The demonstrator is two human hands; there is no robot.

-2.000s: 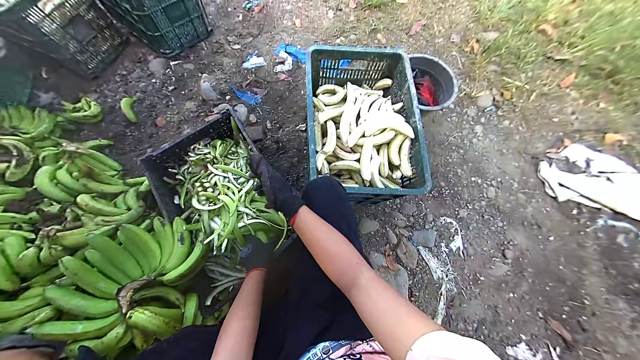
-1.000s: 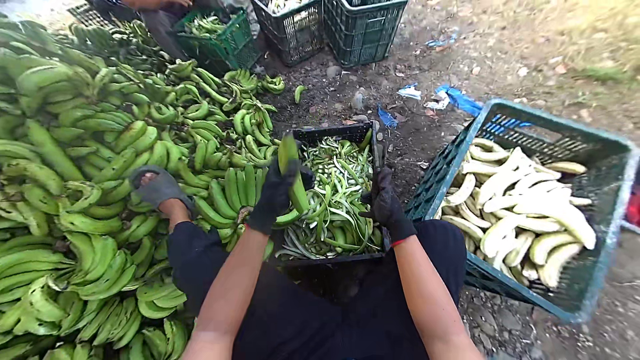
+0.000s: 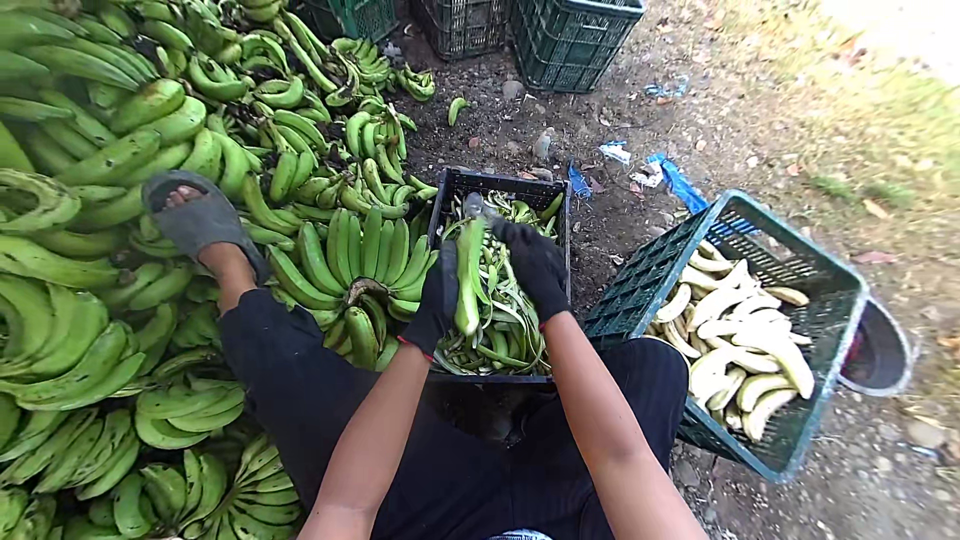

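Observation:
My left hand [image 3: 437, 300], in a black glove, grips a green banana [image 3: 469, 277] held lengthwise over a black crate [image 3: 498, 180] of green peel strips [image 3: 517, 322]. Pale flesh shows along part of the fruit. My right hand [image 3: 531, 262], also gloved, is closed around a small tool [image 3: 475, 205], mostly hidden, its greyish end at the top of the banana; its kind is not clear. A bunch of green bananas [image 3: 367, 255] lies just left of the crate. To the right, peeled bananas [image 3: 739, 337] fill part of a tilted green plastic crate [image 3: 846, 322].
A large heap of green bananas [image 3: 82, 345] covers the left side, where my sandalled foot [image 3: 201, 217] rests. More crates [image 3: 574, 45] stand at the top. A grey tub [image 3: 889, 352] sits behind the right crate. Blue plastic scraps [image 3: 679, 184] lie on stony ground.
Two seconds ago both hands were low among the peels, with no whole banana visible in them. The right hand has since moved from the crate's right side to the held banana's top.

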